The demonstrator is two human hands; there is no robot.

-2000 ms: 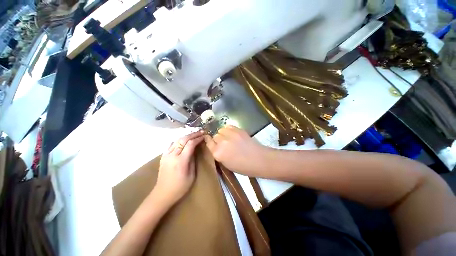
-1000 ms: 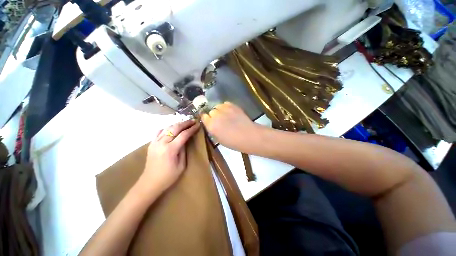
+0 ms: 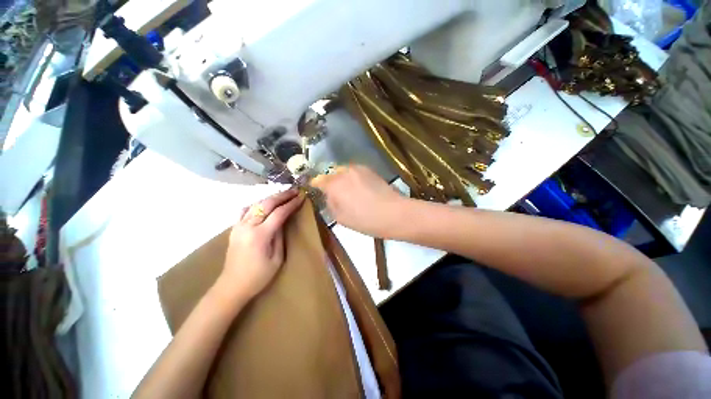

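A tan-brown fabric panel (image 3: 288,327) runs from the presser foot (image 3: 299,181) down over the table edge towards my lap. My left hand (image 3: 257,241), with a ring on one finger, lies flat on the panel, fingertips just in front of the foot. My right hand (image 3: 351,199) is curled at the right side of the foot; its fingertips are bunched, and what they pinch is hidden. A white backing strip (image 3: 352,327) and a brown folded edge (image 3: 374,312) show along the panel's right side. A short zipper end (image 3: 381,265) lies below my right wrist.
The white sewing machine (image 3: 327,54) spans the top. A zipper bundle (image 3: 436,125) fans out on its bed at right. Dark zipper pieces (image 3: 612,70) and grey-green cloth (image 3: 670,125) lie far right, blue bins (image 3: 573,206) below. Stacked dark panels (image 3: 35,327) hang at left.
The view has shifted, moving the machine left and up in the picture. The zipper end beside the panel hangs lower from under my right hand than two seconds ago. Both hands stay near the foot.
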